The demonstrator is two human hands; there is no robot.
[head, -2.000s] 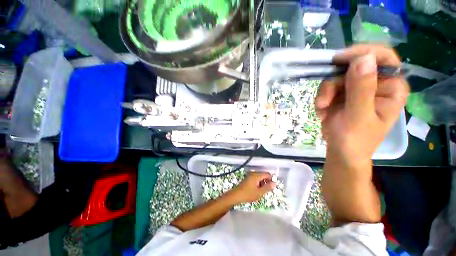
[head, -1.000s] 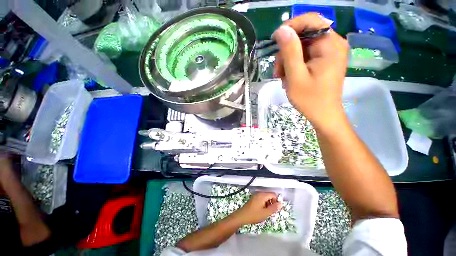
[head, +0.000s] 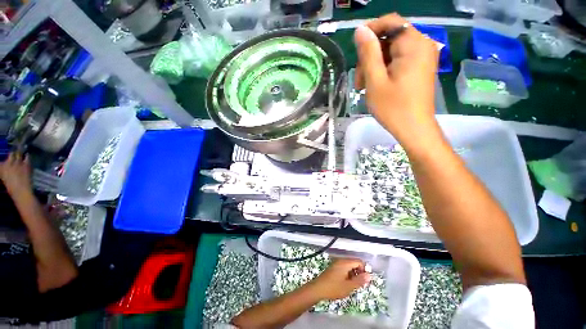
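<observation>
My right hand (head: 405,83) is raised over the back edge of the large tub (head: 514,186), near the steel bowl feeder (head: 276,90). Its fingers are curled around a slim dark tool, of which only a short part shows. My left hand (head: 344,277) is low over the lap tub (head: 403,283), which holds a heap of small white and green parts (head: 299,273). Its fingertips pinch a small whitish component (head: 367,267). The assembly fixture (head: 350,193) stands between the bowl and the lap tub; glare hides its detail.
A blue tray (head: 160,180) and a translucent bin (head: 96,157) lie left of the machine. A black cable (head: 289,258) loops over the lap tub. A red object (head: 154,279) is below the tray. Another person's arm (head: 35,225) is at the far left.
The scene has shifted right and, since the middle frame, slightly down as the camera moved. My right hand has moved from over the large tub towards its back left. My left hand stays over the lap tub.
</observation>
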